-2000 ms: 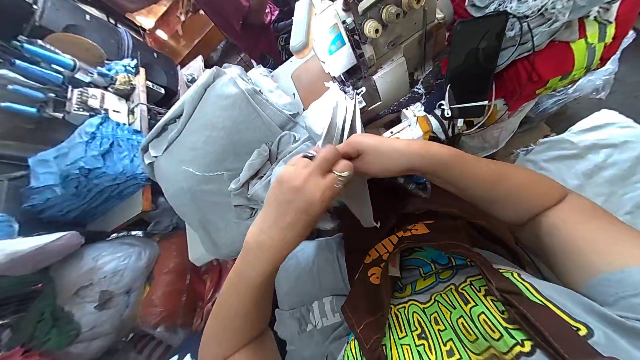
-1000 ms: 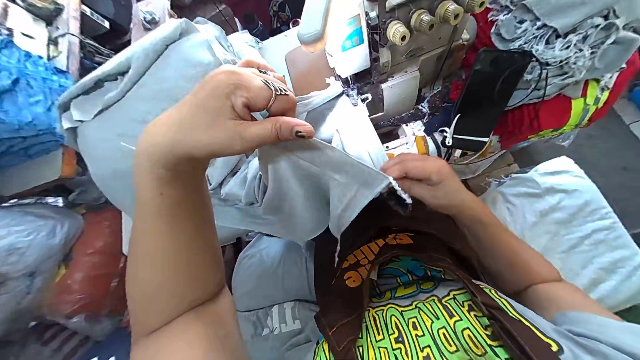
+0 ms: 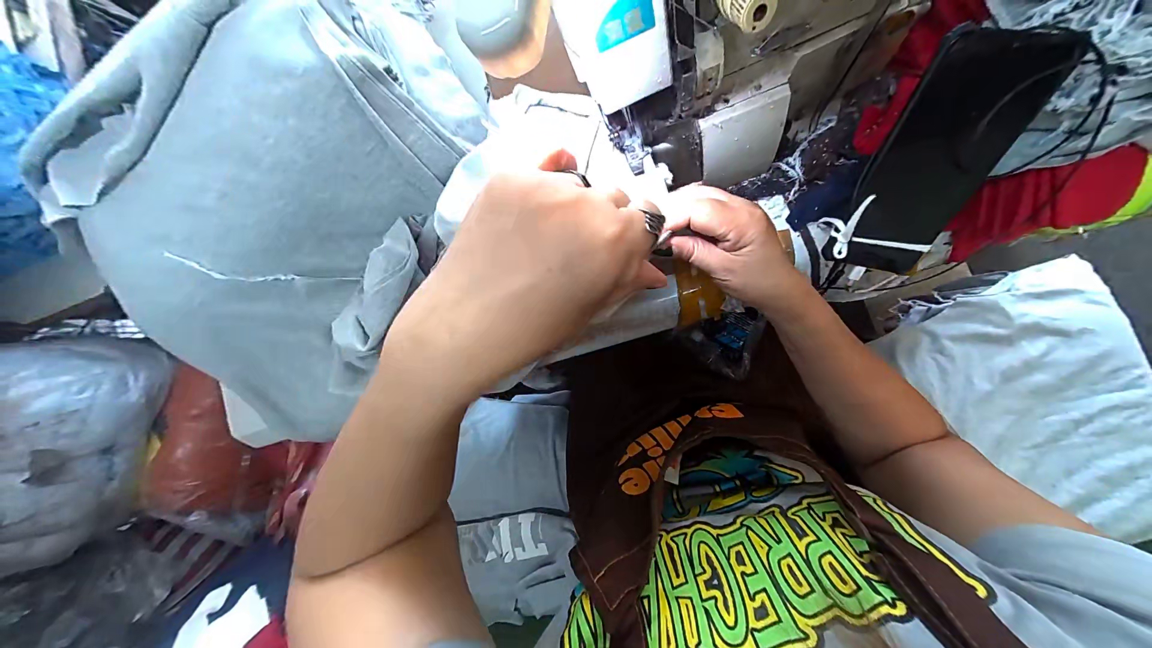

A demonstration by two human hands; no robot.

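Observation:
Both hands meet just in front of the needle area of a sewing machine (image 3: 630, 135), likely an overlock type. My left hand (image 3: 549, 243), with rings on it, is closed on the edge of light grey fabric (image 3: 531, 117). My right hand (image 3: 733, 238) pinches that edge with thumb and fingertips, close against the left fingers. The exact edge is hidden by the hands. A large pile of grey fabric (image 3: 243, 171) lies left of the machine, with a pale seam line across it.
A black phone (image 3: 976, 135) with a white cord stands at the right of the machine. White folded cloth (image 3: 1035, 378) lies at lower right. Plastic-wrapped bundles (image 3: 72, 441) are at the left. Grey folded garments (image 3: 513, 504) lie beside the brown apron (image 3: 621, 396).
One second ago the hands were apart with the fabric edge stretched between them; now they are together near the needle area. The view has moved closer to the machine.

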